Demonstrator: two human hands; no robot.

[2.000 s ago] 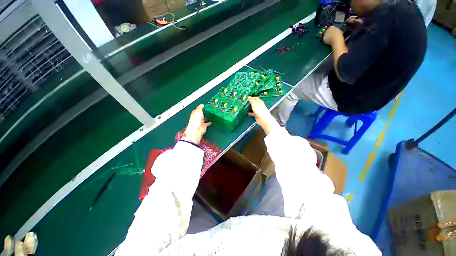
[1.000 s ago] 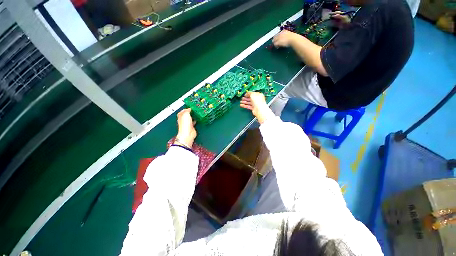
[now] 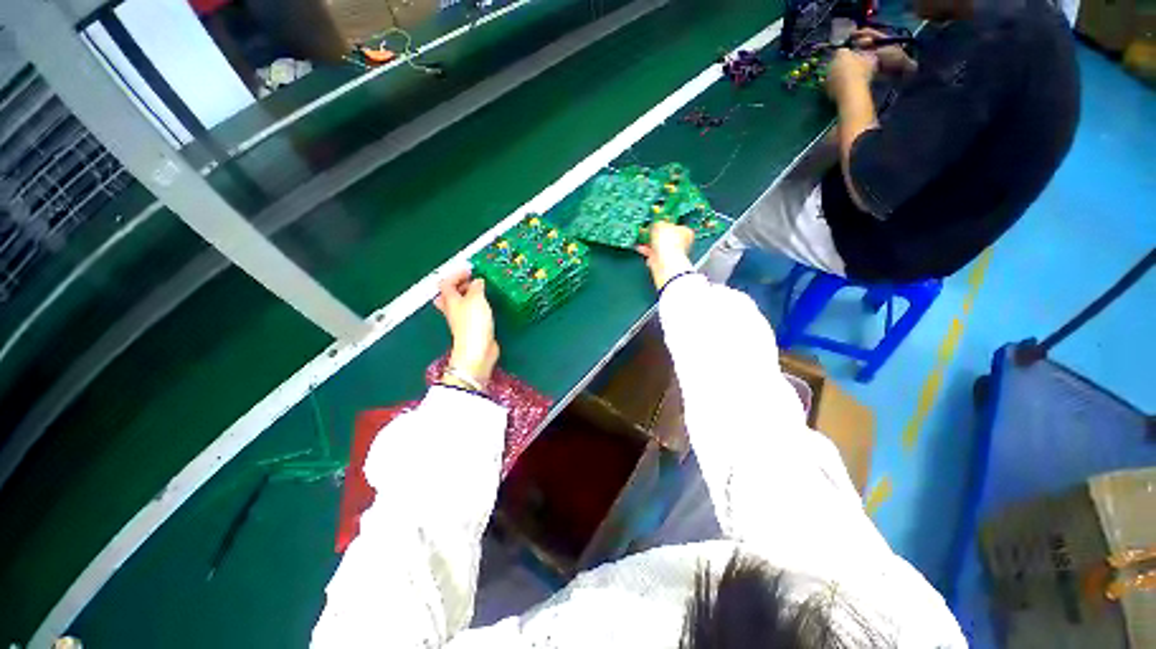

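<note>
A stack of green circuit board panels (image 3: 533, 269) with yellow and dark components lies on the green bench (image 3: 634, 282) in front of me. My left hand (image 3: 467, 314) is at the stack's left corner, fingertips at its edge; how firmly it grips is unclear. To the right lie more panels (image 3: 617, 207), loosely overlapping, apart from the stack. My right hand (image 3: 667, 249) pinches the near edge of a panel there.
Red bubble bags (image 3: 517, 403) lie by my left forearm. Green strands (image 3: 302, 467) and a thin black tool (image 3: 238, 526) lie at left. An open cardboard box (image 3: 577, 488) is at my knees. A seated person (image 3: 970, 140) works at right. Pale metal edging (image 3: 418, 294) borders the bench.
The stack has moved left and now stands apart from the panels at right. My right hand has moved from the stack to those panels. My left hand has shifted left with the stack.
</note>
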